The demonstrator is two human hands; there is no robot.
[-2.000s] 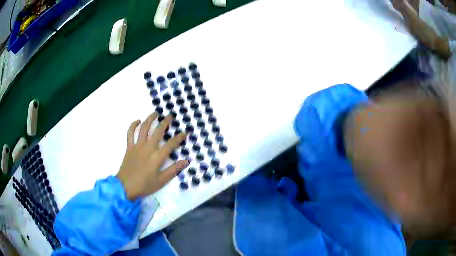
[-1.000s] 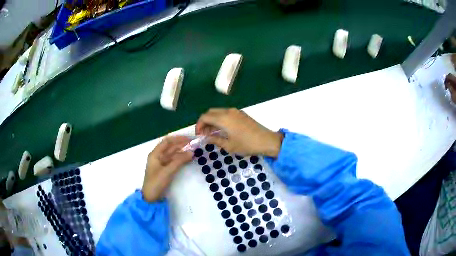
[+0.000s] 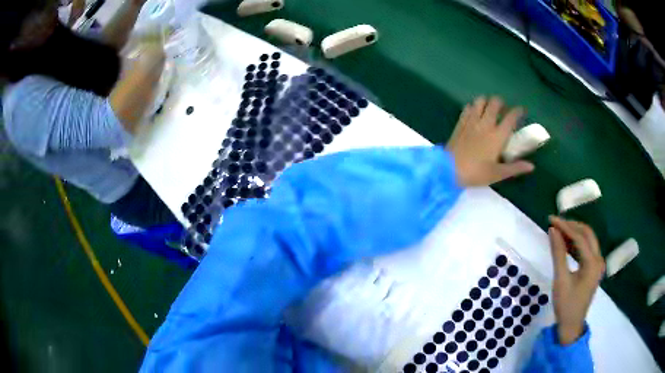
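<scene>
My bare left hand (image 3: pixel 487 143) is over the belt's near edge, fingers spread beside a cream-white housing (image 3: pixel 526 141); I cannot tell if it touches. My bare right hand (image 3: pixel 576 271) is at the bench's far edge, its fingers bent near the thumb; a dark spot shows between them, but I cannot tell if it is a black disc. A sticker sheet (image 3: pixel 477 315) with rows of black discs lies on the bench beside my right hand, its lower part cut off by the picture's edge.
Spare sticker sheets (image 3: pixel 270 131) overlap on the white bench (image 3: pixel 390 131) at left. More housings (image 3: pixel 350 41) lie on the green belt (image 3: pixel 430 58). Beyond it is a blue bin (image 3: pixel 583 36) with shiny parts. A person in a light blue sleeve (image 3: pixel 65 124) sits at upper left.
The view has swung left. My hands were together at the sheet's top edge; now they are apart, the left out at a housing on the belt and the right beside the sheet.
</scene>
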